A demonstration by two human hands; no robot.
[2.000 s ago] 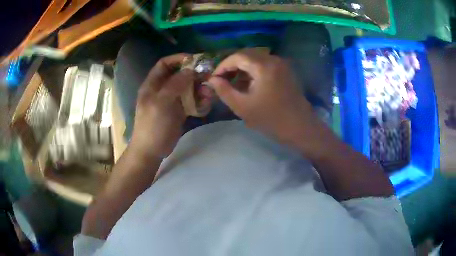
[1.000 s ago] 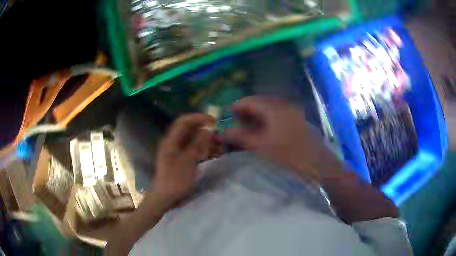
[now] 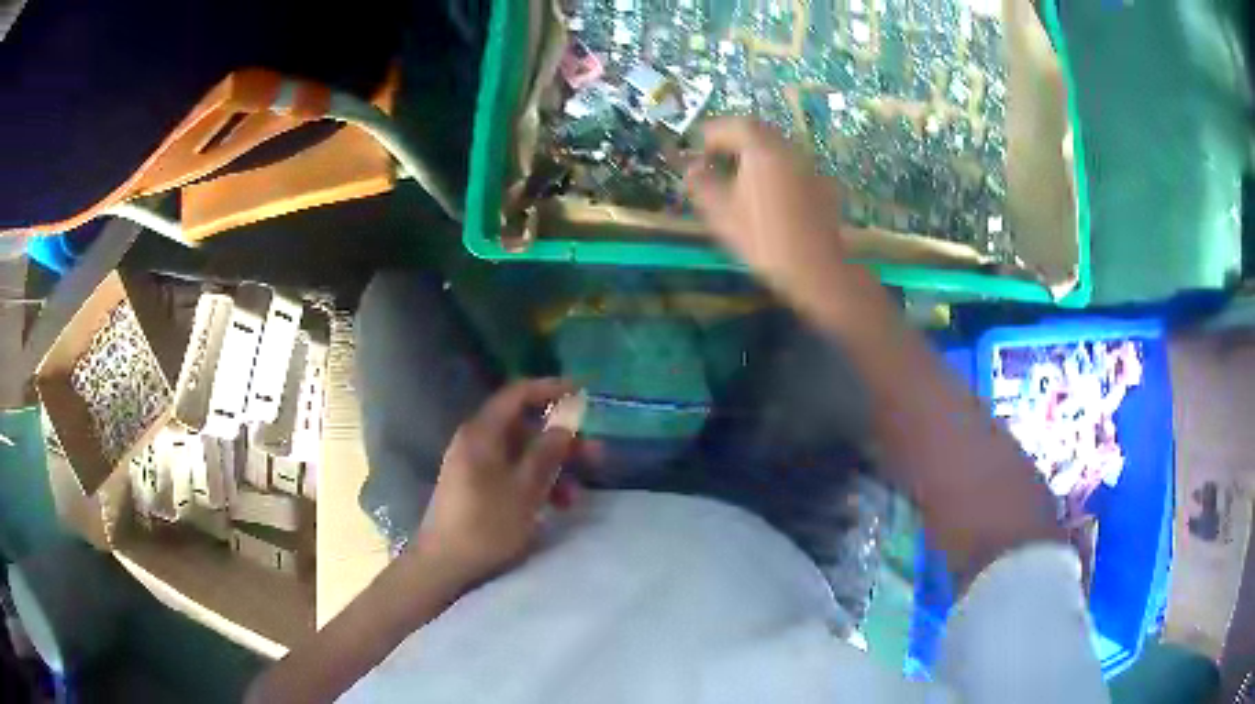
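Note:
My left hand (image 3: 502, 475) is over my lap, its thumb and fingers closed on a small cream-white piece (image 3: 566, 410); I cannot tell exactly what the piece is. My right hand (image 3: 765, 193) is reached out over the cardboard-lined green crate (image 3: 661, 253), fingertips bent together at the circuit boards (image 3: 867, 131). Whether the fingertips grip something is hidden by blur. White and pink parts (image 3: 665, 94) lie on the boards at the crate's left side.
A blue bin (image 3: 1152, 481) with white and pink parts stands at the right. At the left, a large carton (image 3: 207, 591) holds pale boxy pieces (image 3: 255, 365), with a small open box (image 3: 117, 378) of tiny parts on it. An orange chair (image 3: 282, 179) stands upper left.
My right hand has left my left hand and moved forward over the green crate. The crate shows more fully as the view has shifted. My left hand stays over my lap.

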